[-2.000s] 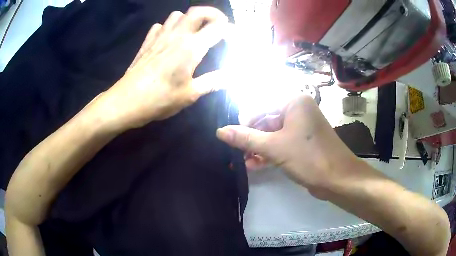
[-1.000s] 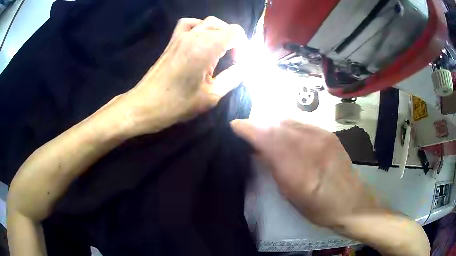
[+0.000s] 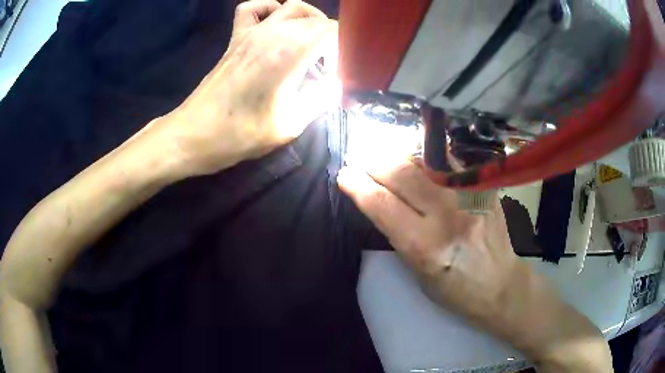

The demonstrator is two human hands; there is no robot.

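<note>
A large dark garment piece [image 3: 219, 291] covers the left and middle of the view. My left hand [image 3: 255, 87] lies on it, fingers bent at its edge near the needle area, fingertips lost in lamp glare. My right hand [image 3: 437, 233] is at the same edge, nearer me, with its fingertips on the seam or folded edge [image 3: 335, 153]. The sewing machine head [image 3: 510, 65], red and white, hangs above and right of the hands. The needle and presser foot cannot be made out in the glare.
Right of my right hand lie a dark cloth scrap [image 3: 519, 224], a dark cloth strip [image 3: 555, 217] and a white pencil-length stick [image 3: 585, 229]. A ribbed cream knob [image 3: 647, 159] is at the right edge. The white table [image 3: 394, 313] shows below my right hand.
The machine head looks larger and lower in the view and now hides the round metal disc. My right hand is less blurred than a second ago and still at the cloth edge.
</note>
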